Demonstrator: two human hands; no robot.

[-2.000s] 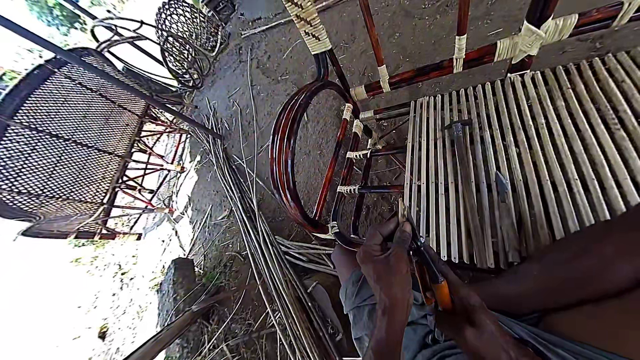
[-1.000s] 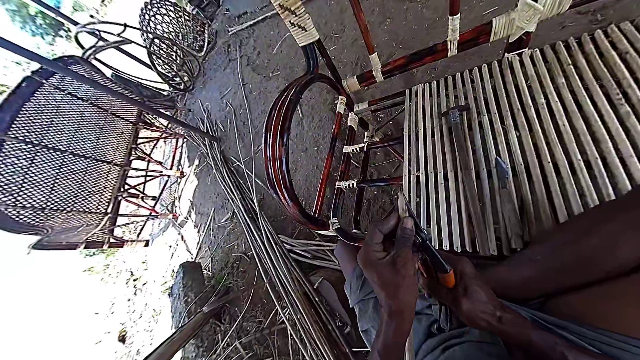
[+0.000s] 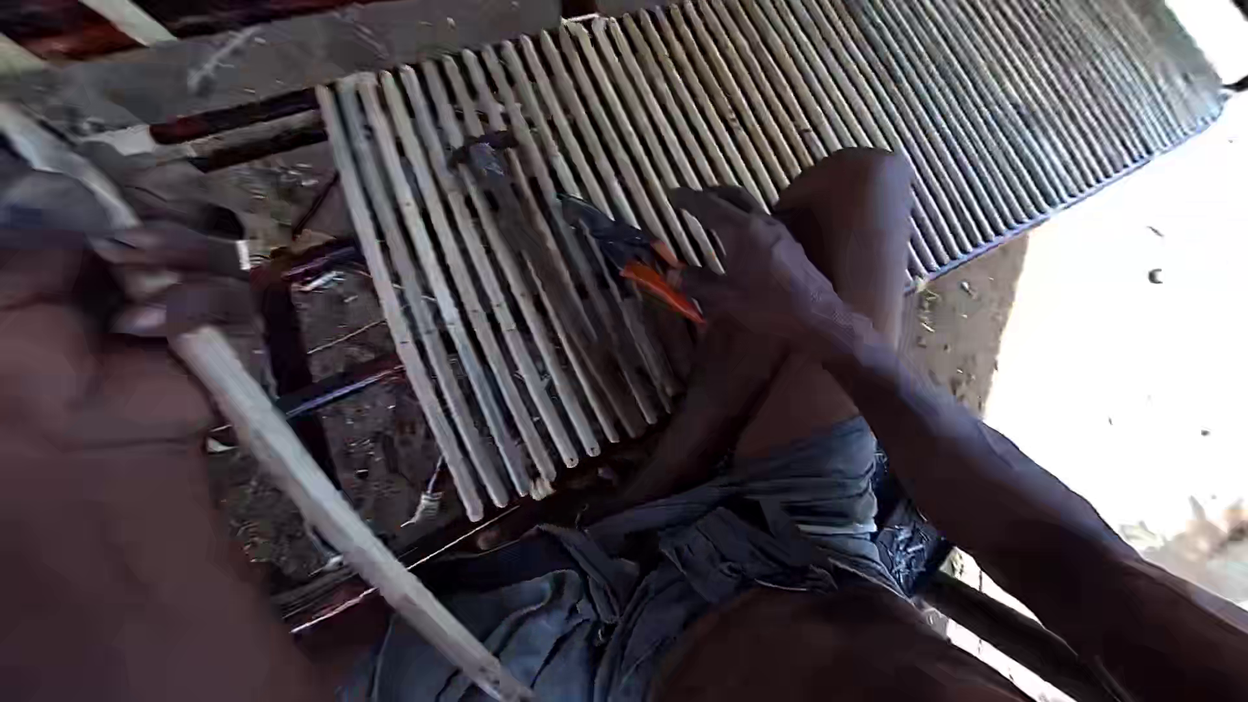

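My left hand (image 3: pixel 185 263), at the left of the head view, is closed around a long pale cane strip (image 3: pixel 312 478) that runs down toward my lap. Over the slatted seat, my right hand (image 3: pixel 751 253) is at the orange handles of a pair of dark-jawed pruning shears (image 3: pixel 634 258); how firmly its fingers grip them cannot be told. A hammer (image 3: pixel 487 161) lies along the pale slats (image 3: pixel 429 244), its head toward the far side. Beside its handle, another dark tool is partly hidden by the shears.
Dark frame poles (image 3: pixel 341 385) of the furniture cross at the left, above ground littered with scraps. The slatted seat extends to the upper right. My bent knee (image 3: pixel 853 185) rests against its near edge. Brightly lit ground (image 3: pixel 1111 390) lies at the right.
The view has swung strongly to the right. My hands, close together before, are now far apart, with the right one over the slats. The long cane strip now shows in my left hand.
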